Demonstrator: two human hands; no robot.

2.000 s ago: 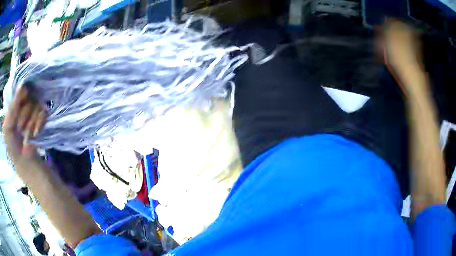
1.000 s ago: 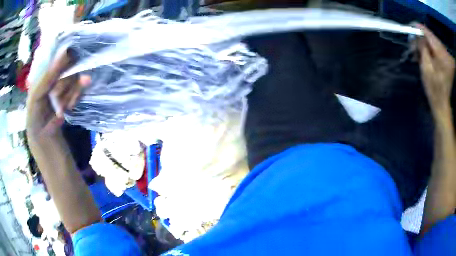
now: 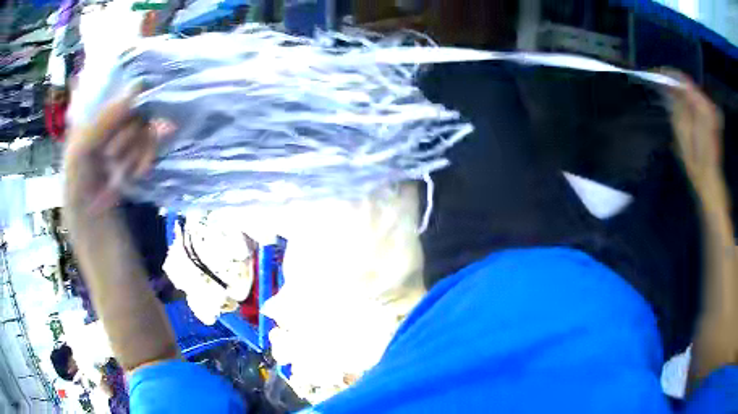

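My left hand [image 3: 125,145], a little blurred, grips one end of a thick bundle of white to lilac-grey cords [image 3: 283,113]. The bundle stretches right, over the cream cloth, and its loose tips reach my dark-clothed thigh. My right hand [image 3: 694,117], at the upper right and blurred, holds the end of a single white cord [image 3: 558,61] between its fingertips. This cord runs nearly level from the top of the bundle to my right hand. One short cord end [image 3: 429,202] hangs from the bundle's lower right edge.
A large cream fabric pile [image 3: 340,283] lies left of my lap. Blue crate parts [image 3: 265,287] and a red strip show beside it. A white triangle [image 3: 599,195] shows between my thighs. A blue table edge [image 3: 688,24] crosses the top right. A person [image 3: 63,361] is at the lower left.
My right hand has come back to the upper right, now with a cord stretched from the bundle, thinner-looking than one second ago. The bundle and my left hand have shifted slightly right in view.
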